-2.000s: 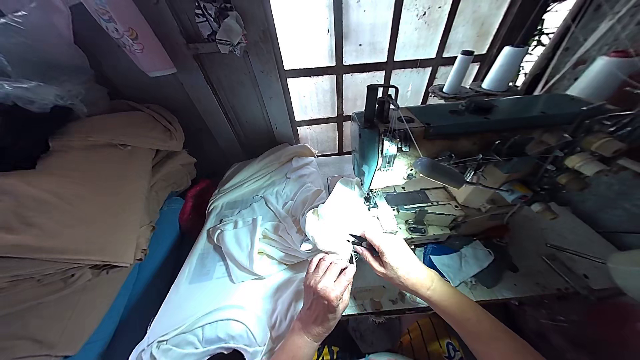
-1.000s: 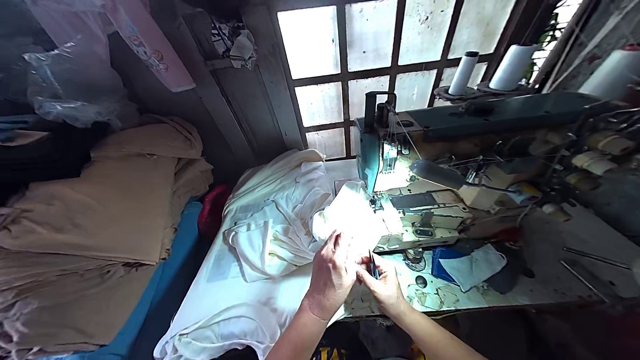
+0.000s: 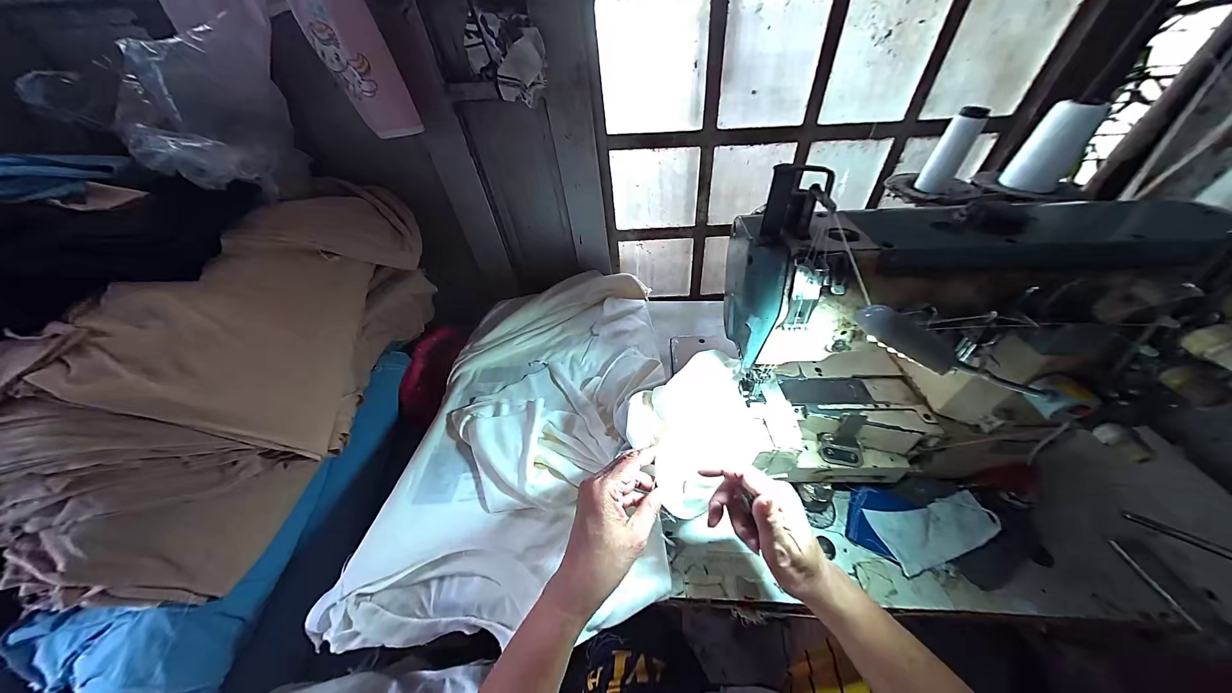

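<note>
A teal industrial sewing machine (image 3: 756,279) stands at the right, its lamp shining on the needle area. White fabric (image 3: 698,414), washed out by the glare, lies just left of the presser foot (image 3: 756,380). My left hand (image 3: 616,510) pinches the near left edge of this fabric between thumb and fingers. At the fabric's near right edge is my right hand (image 3: 765,525), its fingers curled and parted; a small dark thing shows in its palm, too unclear to name. More white garments (image 3: 481,558) are spread to the left of my left hand.
Folded tan fabric (image 3: 231,337) is piled at the left on blue cloth (image 3: 327,500). Thread cones (image 3: 953,149) stand behind the machine. Blue and white cloth scraps (image 3: 929,529) and metal rods (image 3: 1155,582) lie on the table at right. A barred window (image 3: 760,82) is behind.
Both hands were together at the fabric's near edge; now they are apart, the right one with its fingers spread. The dark tool seen at the right fingers earlier no longer shows clearly.
</note>
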